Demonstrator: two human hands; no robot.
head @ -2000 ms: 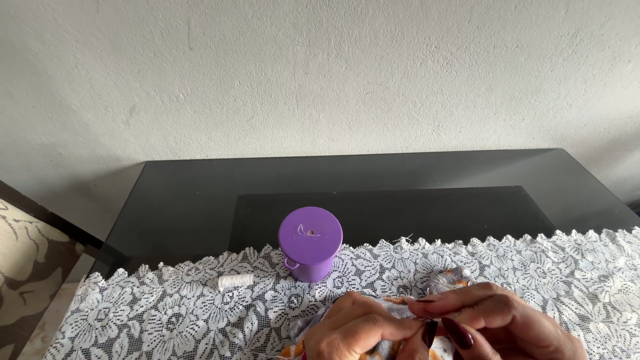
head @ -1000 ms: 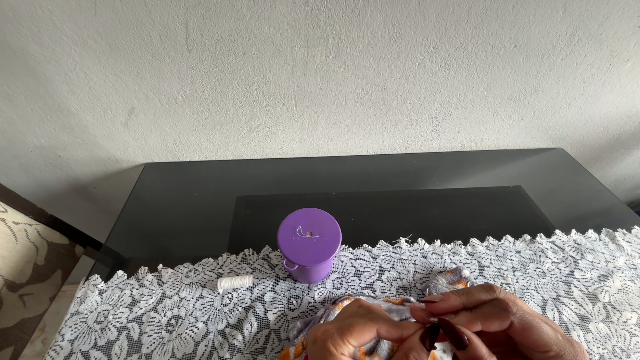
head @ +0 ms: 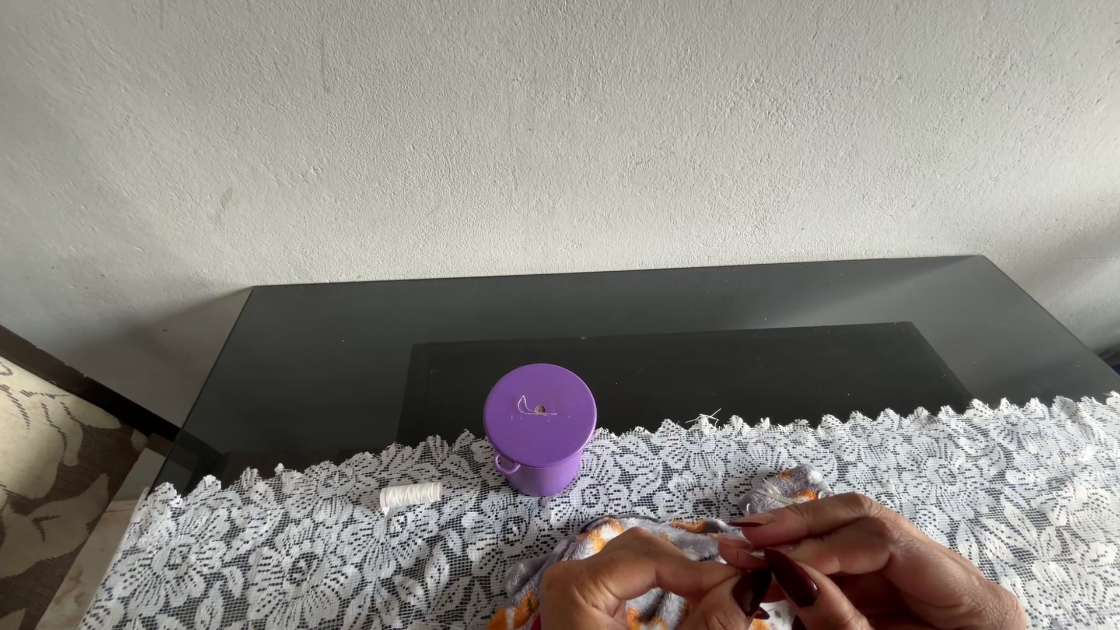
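Grey fabric with orange and white patches (head: 604, 534) lies bunched at the bottom of the view, under and around both hands. My left hand (head: 634, 582) pinches part of it between thumb and fingers. Fingertips meeting the left ones, my right hand (head: 884, 560) is closed at the same spot; whether it grips fabric, a needle or thread is hidden. Dark red nails show on both thumbs. Beyond the hands lies a small grey fabric piece (head: 787, 488) with pale threads on it.
A purple lidded container (head: 540, 416) with a bit of thread on its lid stands on the white lace cloth (head: 306, 542). Left of it lies a spool of white thread (head: 411, 495). The dark glass tabletop (head: 350, 315) reaches back to a rough pale wall (head: 560, 131).
The hands stay together at the fabric, with small shifts of the fingers. The container and the spool have not moved.
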